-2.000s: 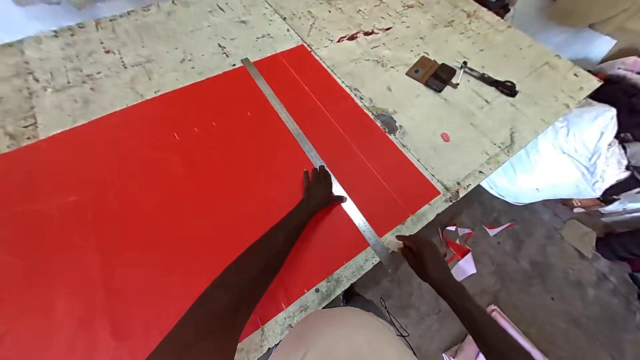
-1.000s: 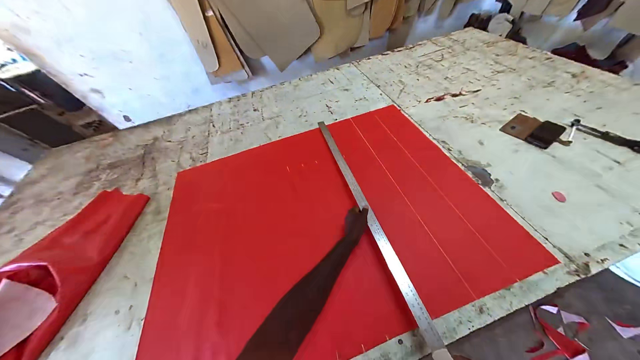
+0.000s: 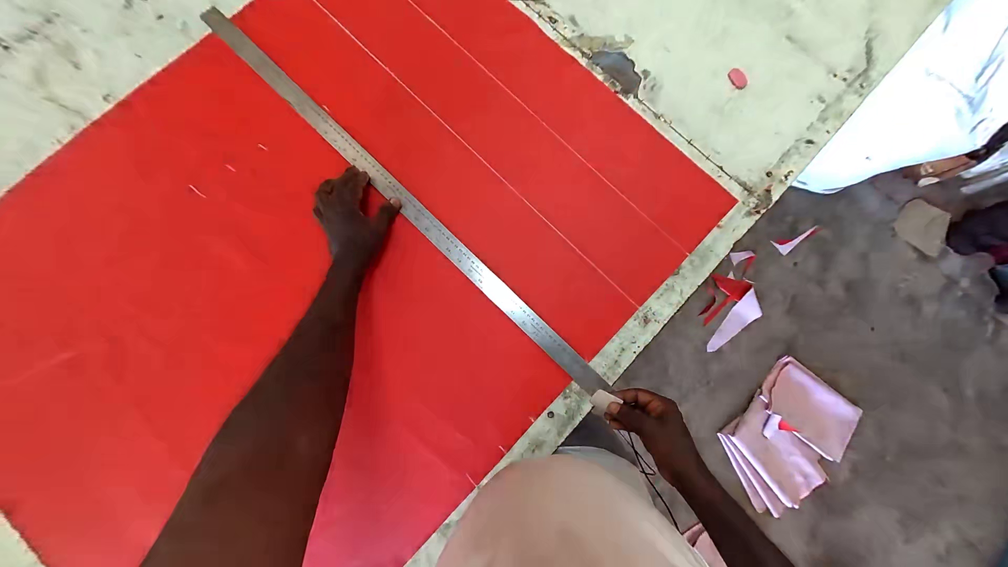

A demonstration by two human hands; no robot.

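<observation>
A large red sheet of material [image 3: 236, 299] lies flat on the worktable, with two long pale lines drawn across its right part and short pale marks elsewhere. A long steel ruler [image 3: 472, 268] rests diagonally over it, left of both lines. My left hand [image 3: 354, 209] presses at the ruler's lower left edge, thumb and fingers spread, holding nothing. At the ruler's near end, past the sheet's edge, my right hand [image 3: 650, 421] pinches a small whitish piece [image 3: 605, 402], perhaps chalk, against or beside the ruler's tip.
The worn, pale worktable [image 3: 685, 47] bears a small pink oval piece [image 3: 737, 78]. Beyond its near edge, red and white scraps [image 3: 736, 319] and folded pink material [image 3: 803, 425] lie on the grey floor. White cloth [image 3: 906, 110] lies at the upper right.
Two seconds ago one long line showed right of the ruler; now two do. The ruler has moved left across the sheet, my left hand with it. The view has shifted closer.
</observation>
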